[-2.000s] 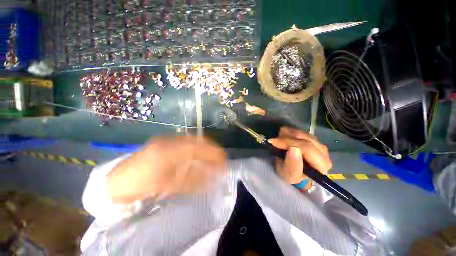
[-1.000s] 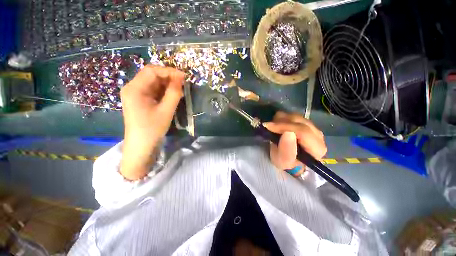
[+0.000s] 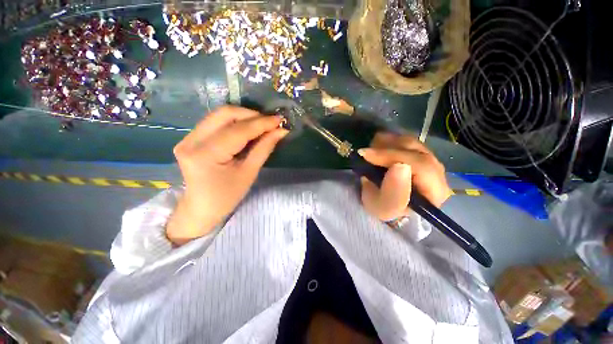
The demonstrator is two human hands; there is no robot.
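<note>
My left hand (image 3: 225,158) pinches a tiny dark and silvery part (image 3: 284,123) between thumb and fingertips, over the front of the green mat. My right hand (image 3: 404,176) grips the black handle of a soldering iron (image 3: 449,226). The iron's thin metal shaft points up and left, its tip close to the part; whether they touch is too small to tell. A pile of white and gold metal-ended parts (image 3: 252,50) lies behind my hands. A pile of reddish components (image 3: 77,67) lies to its left. An amber-brown flake (image 3: 337,104) is beside the iron's shaft.
A tan-yellow ring (image 3: 411,85) holds metal wool (image 3: 406,40) at the back. A black fan with a spiral guard (image 3: 499,94) stands at the right. A thin wire (image 3: 134,123) crosses the mat at left. The blister tray's edge (image 3: 282,8) runs along the back.
My left hand has moved from beside the white-gold pile to the iron's tip, now with a tiny part in its fingertips. My right hand keeps the iron. The view has shifted closer.
</note>
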